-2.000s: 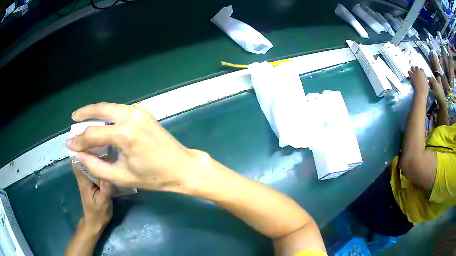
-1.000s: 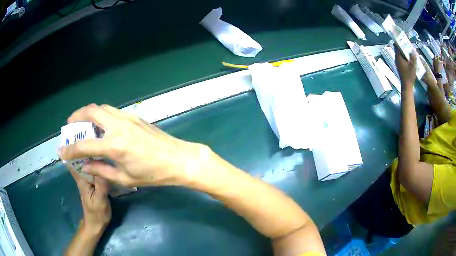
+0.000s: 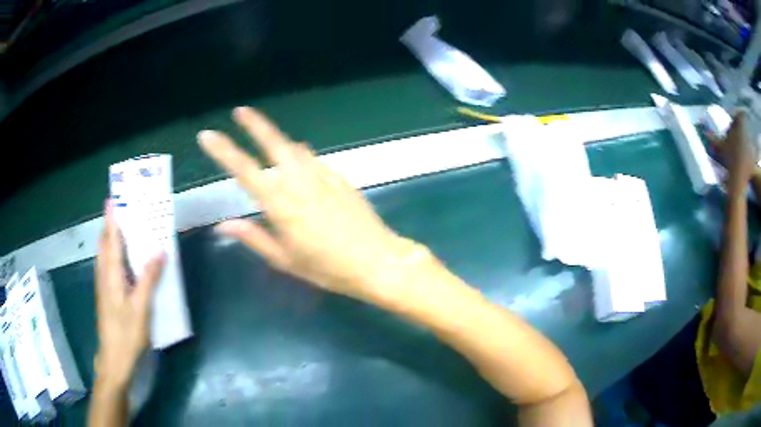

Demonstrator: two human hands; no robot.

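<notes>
A long narrow white printed carton (image 3: 153, 233) stands out at the left in my left hand (image 3: 125, 304), which holds it by its side. Its near end flap looks closed; its lower end points towards me. My right hand (image 3: 313, 217) is empty, fingers spread, to the right of the carton and above the bench and white rail. A white wrapped product (image 3: 546, 188) lies across the rail's edge, touching a white carton (image 3: 630, 250) that lies beside it on the bench.
Several white cartons (image 3: 37, 342) stand side by side at the far left. A white rail (image 3: 417, 158) crosses the view. Beyond it lies a wrapped product (image 3: 455, 67), with others far right. A yellow strip (image 3: 477, 114) lies by the rail. A person's arm (image 3: 734, 242) reaches in at right.
My right hand has let go of the carton and opened, moving right. My left hand now holds the carton with its long printed face showing. The view has shifted left, showing the grouped cartons.
</notes>
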